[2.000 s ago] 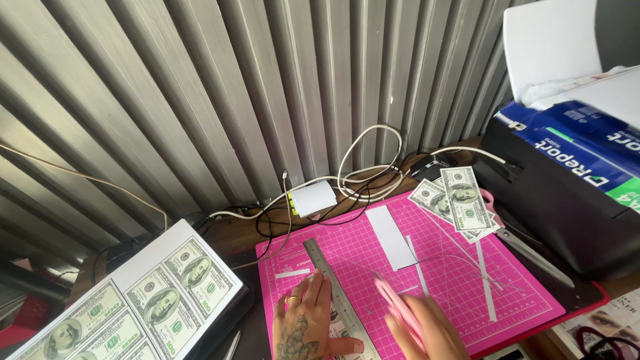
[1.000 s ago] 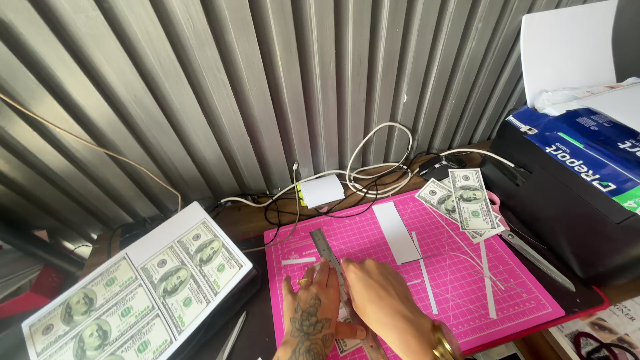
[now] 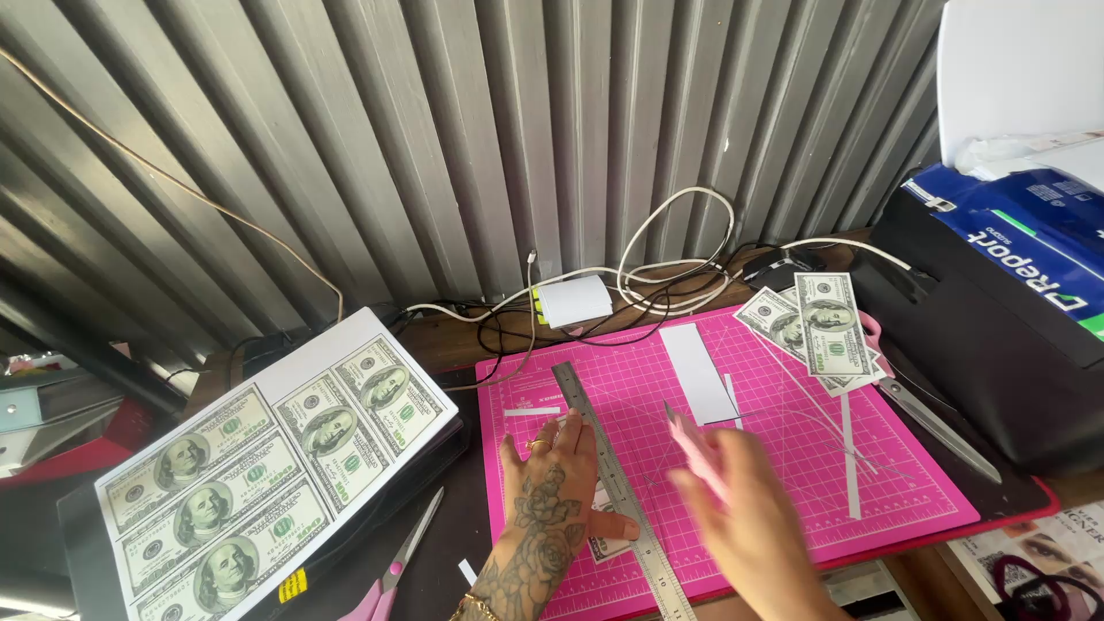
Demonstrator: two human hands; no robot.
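Observation:
My left hand lies spread on a steel ruler, pressing it to a pink cutting mat. Under the hand and beside the ruler shows part of a printed banknote. My right hand, blurred, grips a pink craft knife above the mat, right of the ruler, its tip pointing up and left. A white paper strip lies beyond the knife. Several cut banknote prints overlap at the mat's upper right. At left, a white sheet bears several uncut banknote prints.
Pink-handled scissors lie left of the mat; larger scissors lie at its right. Tangled cables and folded white paper sit by the corrugated metal wall. A black printer with a blue paper pack stands right. Thin offcuts litter the mat.
From one second ago, my right hand has moved off the ruler to the right, and the knife shows in it. My left hand remains on the ruler.

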